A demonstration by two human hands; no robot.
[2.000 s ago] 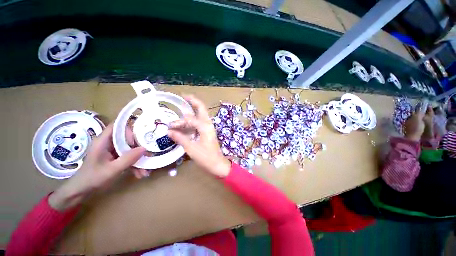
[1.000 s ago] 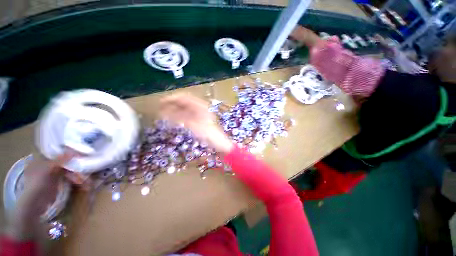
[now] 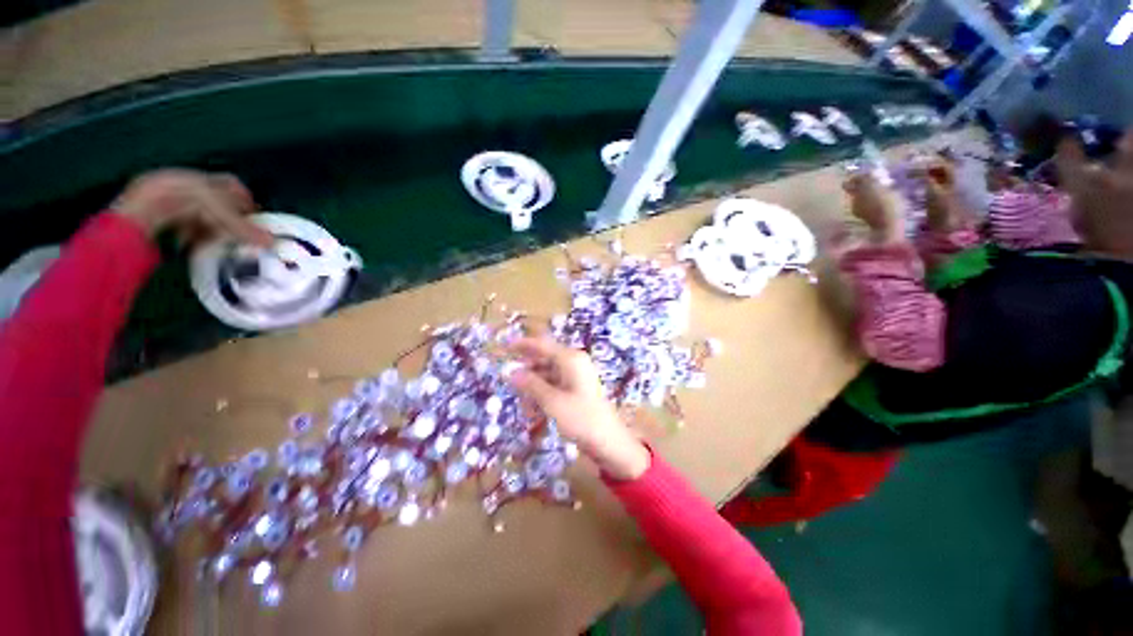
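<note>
My left hand [image 3: 193,209] is blurred and reaches over the belt at the left. Its fingers are at the upper left rim of a round white housing [image 3: 326,288]; whether they grip it or only touch it cannot be told. My right hand [image 3: 569,395] is over the pile of wired discs [image 3: 410,435], palm partly turned down, fingertips near the discs. Whether a disc is between its fingers cannot be told. The pile spreads along the bench, with reddish leads tangled among the discs.
The green belt [image 3: 398,137] carries more housings, one of them [image 3: 507,184] near the middle. A grey post [image 3: 677,112] crosses the view. Stacked housings [image 3: 749,246] lie right of the pile. Another housing [image 3: 112,572] is at lower left. A neighbouring worker's pink-checked sleeve [image 3: 895,304] is at right.
My left hand has moved the housing from above the bench up and back to the belt. My right hand has moved right and down over the discs. The neighbour's arm has drawn back from the belt.
</note>
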